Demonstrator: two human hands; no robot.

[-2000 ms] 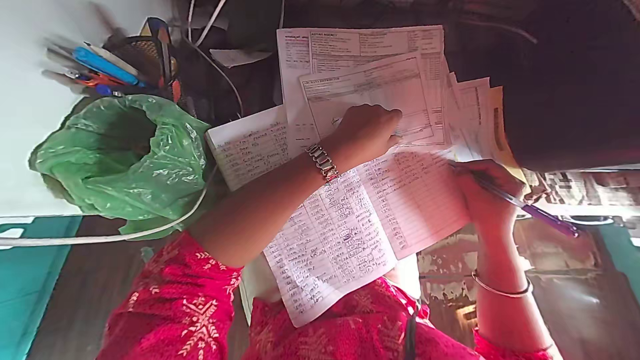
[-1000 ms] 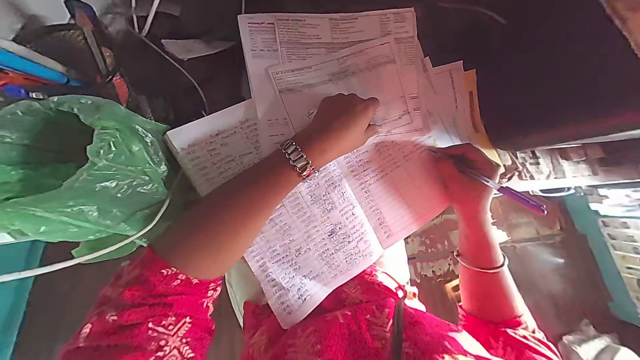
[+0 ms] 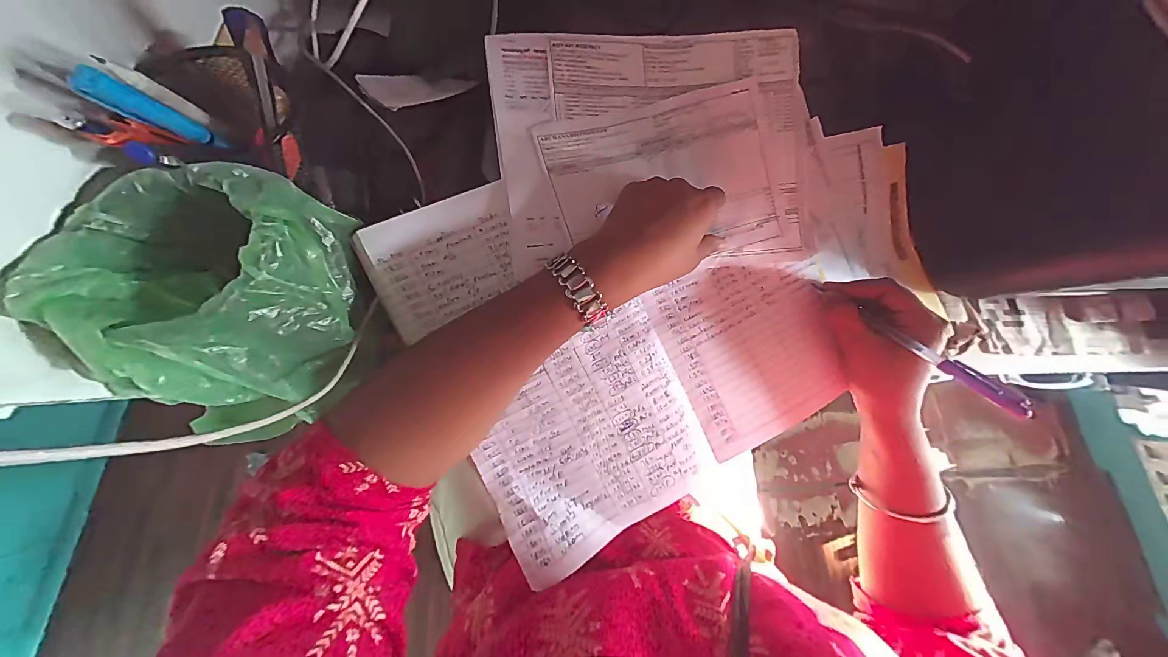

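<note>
My left hand (image 3: pixel 652 224), with a metal watch band on its wrist, rests curled on the printed form (image 3: pixel 639 151), fingers toward the right. Whether it grips a sheet edge I cannot tell. Under that form lies a larger printed sheet (image 3: pixel 525 119). Below my left hand a ruled notebook page (image 3: pixel 602 447) full of handwriting reaches toward my lap. My right hand (image 3: pixel 885 338), wearing a bangle, holds a purple pen (image 3: pixel 981 383) at the right edge of the pinkish ruled page (image 3: pixel 757 365). The pen's tip is hidden by glare and fingers.
On the left stands a container lined with a green plastic bag (image 3: pixel 301 301), with a white cable (image 3: pixel 182 447) across its front. Behind it are pens and a blue marker (image 3: pixel 137 100) in a mesh holder (image 3: pixel 219 87). More handwritten pages (image 3: pixel 447 265) and stacked papers (image 3: pixel 853 182) lie around.
</note>
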